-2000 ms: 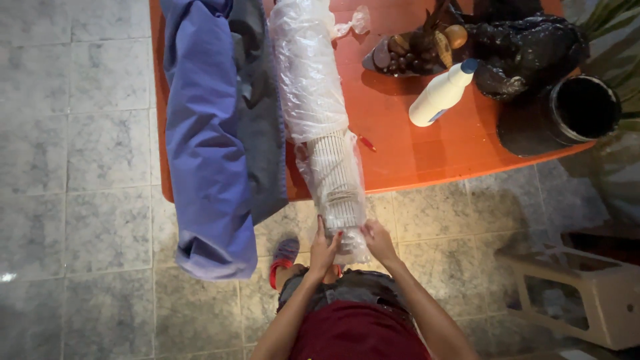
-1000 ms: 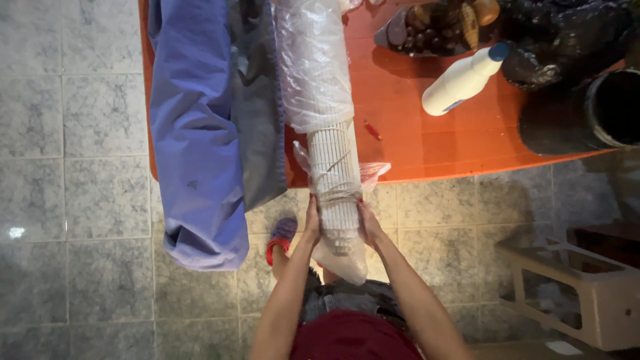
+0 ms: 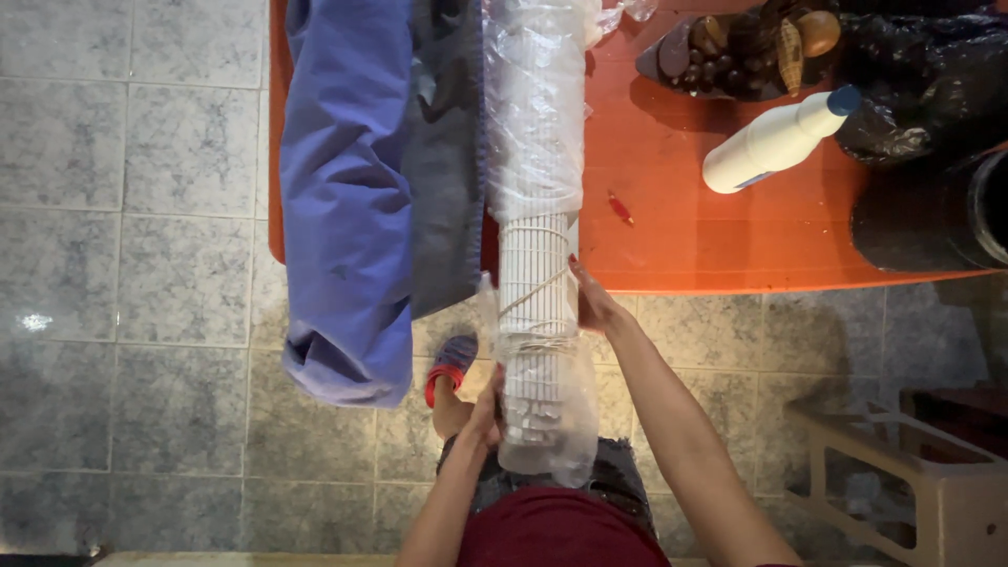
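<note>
A rolled white slatted blind (image 3: 534,276), tied with cord, lies lengthwise over the edge of an orange table (image 3: 669,236). Clear plastic wrap (image 3: 535,110) covers its far part, and looser plastic (image 3: 579,441) surrounds its near end, which juts out above my lap. My left hand (image 3: 490,405) is at the left side of the near end, its fingers partly hidden beneath. Farther up, my right hand (image 3: 594,303) rests against the right side, fingers extended along the roll. Left of the roll lie a dark grey cloth (image 3: 445,173) and a bundled blue cloth (image 3: 346,197).
A white bottle with a blue cap (image 3: 776,146), a small red object (image 3: 620,209), a dark dish with decorative pieces (image 3: 732,59), a black plastic bag (image 3: 906,87) and a black bucket (image 3: 921,213) are on the table. A beige plastic stool (image 3: 906,480) stands at lower right.
My right hand has moved up along the roll's right side. My left hand is now lower, beside the near end. More slats show there than two seconds ago.
</note>
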